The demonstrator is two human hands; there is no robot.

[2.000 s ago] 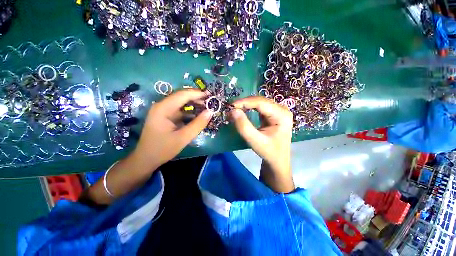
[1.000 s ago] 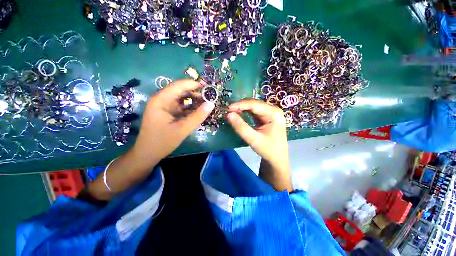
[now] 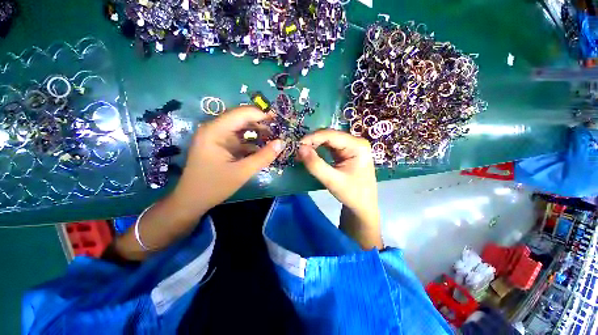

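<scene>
My left hand (image 3: 226, 154) pinches a small dark bunch of parts (image 3: 283, 127) between thumb and fingers, a little above the green mat. My right hand (image 3: 344, 167) has its thumb and forefinger tips together at the right side of the bunch, on a thin piece too small to make out. A dark part with a yellow mark (image 3: 261, 101) shows just above my left fingertips. A white patch (image 3: 250, 135) shows inside my left hand. The ring pile (image 3: 416, 98) lies right of my hands. Which small parts are held and which lie on the mat behind is hard to tell.
The main mixed pile (image 3: 229, 26) lies beyond my hands. Pale loose rings (image 3: 212, 105) and a small dark cluster (image 3: 159, 147) lie to the left, then a clear blister tray (image 3: 72, 176) with parts on it. A blue-clothed person (image 3: 557, 171) is at the right.
The pale ring seen at my left fingertips before no longer shows there. My hands stay in nearly the same place, fingertips still close together.
</scene>
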